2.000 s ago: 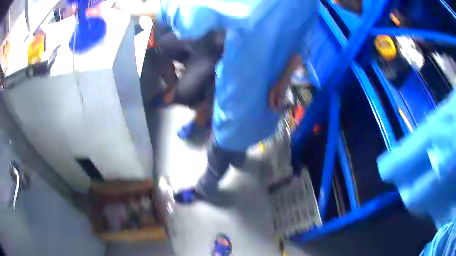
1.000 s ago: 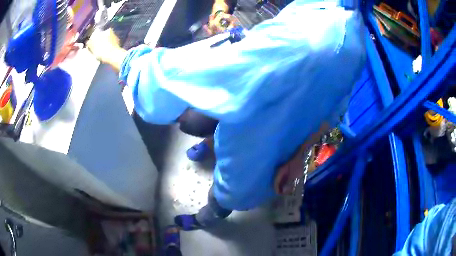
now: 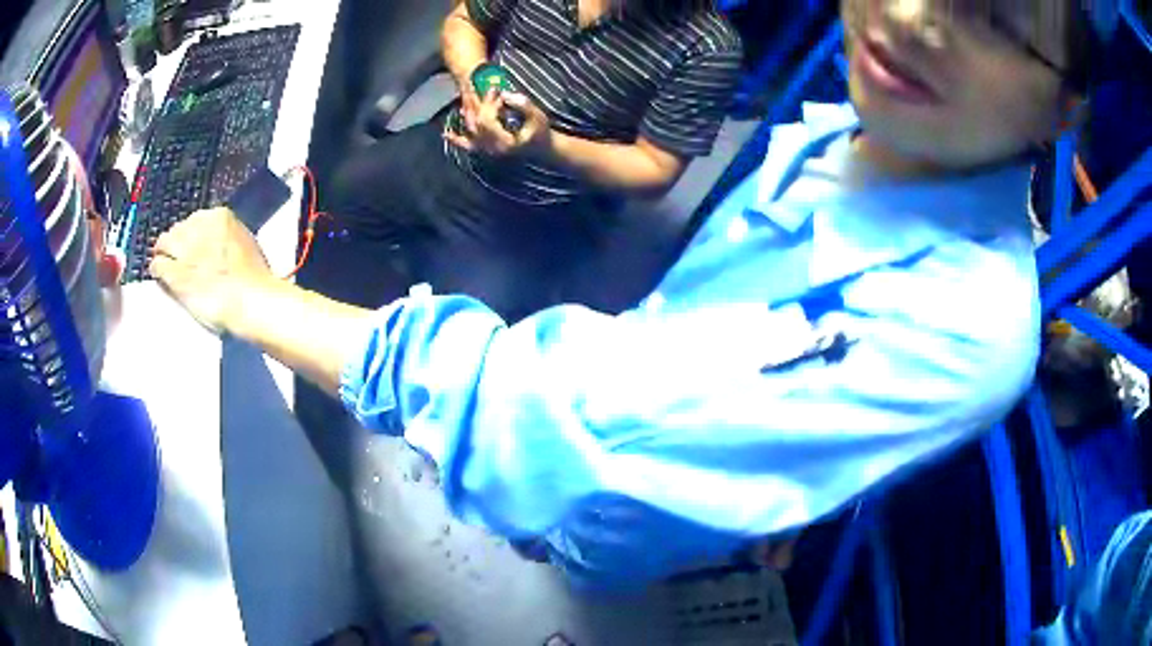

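Observation:
Neither of my hands is in view; only a light blue sleeve shows at the bottom right edge. Nearest in front of me is a white desk [image 3: 164, 366] with a black keyboard [image 3: 221, 107]. A person in a light blue shirt [image 3: 708, 429] reaches across, a hand [image 3: 209, 265] resting at the keyboard's near end. A small dark slab [image 3: 259, 197] lies beside that hand, near an orange cord [image 3: 310, 221]. A seated person in a striped shirt [image 3: 600, 88] holds a small green item [image 3: 490, 81] in both hands.
A blue desk fan [image 3: 108, 473] with a wire guard stands at the left. Blue rack posts [image 3: 1007, 530] rise at the right. A light slotted plate [image 3: 726, 606] is on the grey floor, low in view. A screen [image 3: 82, 63] is at the upper left.
The view has turned up and towards the desk. The keyboard and the seated person's striped shirt now show, and the blue-shirted person's face has come into view. The box on the floor has left view.

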